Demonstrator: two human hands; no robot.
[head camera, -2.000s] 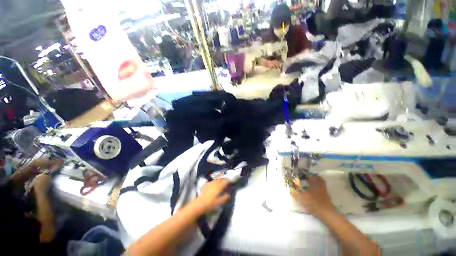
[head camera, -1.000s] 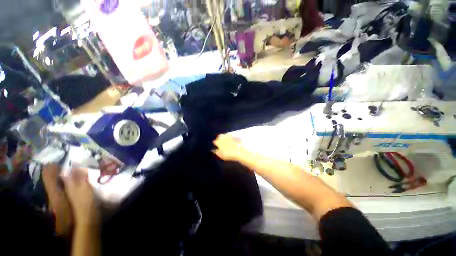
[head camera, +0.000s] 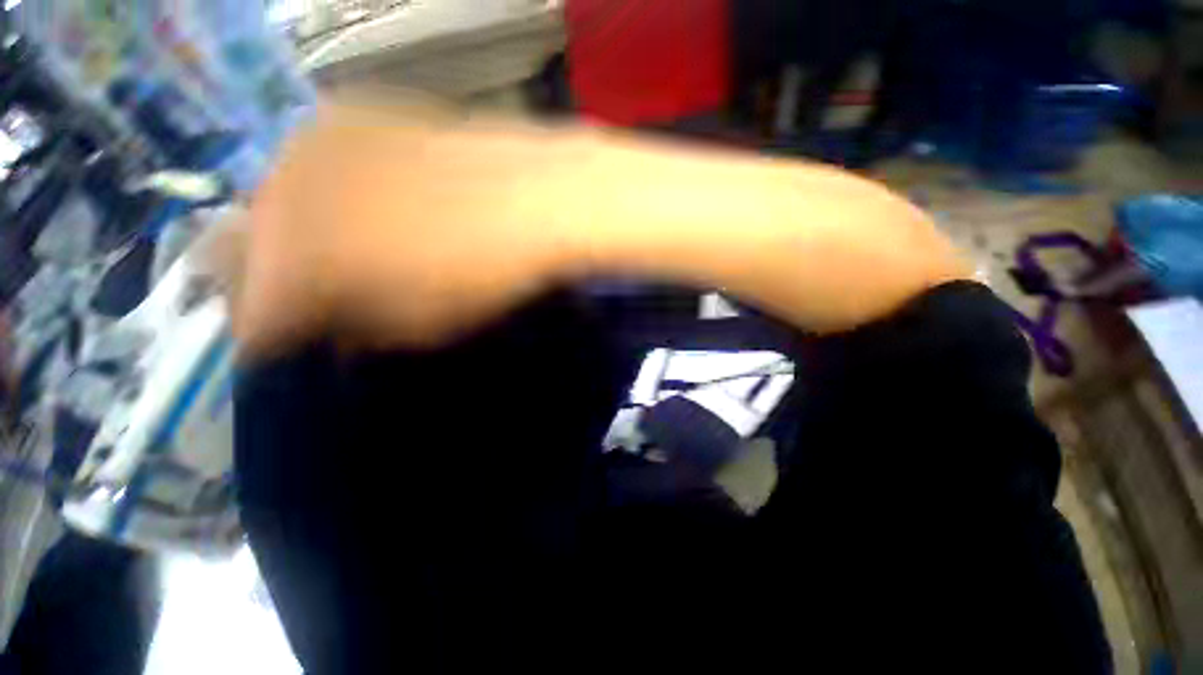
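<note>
My right hand (head camera: 297, 244) is large and blurred at the left, with the bare forearm reaching across from a black sleeve at the right. It is closed on a dark garment (head camera: 422, 488), which hangs just below it and fills much of the lower view. Finger detail is blurred. White cloth with dark strips (head camera: 719, 382) shows in a gap between the dark shapes, below the forearm. My left hand is not in view.
The white sewing machine (head camera: 165, 409) with its blue stripe is at the left, near grey and dark fabric (head camera: 66, 277). A red object (head camera: 647, 59) is at the top. A purple strap or handle (head camera: 1049, 297) and a blue container (head camera: 1168, 237) are at the right.
The view has swung right, so the machine now lies at the left. My right arm and the dark garment are much closer to the camera. My left hand, last seen two seconds ago, is out of view.
</note>
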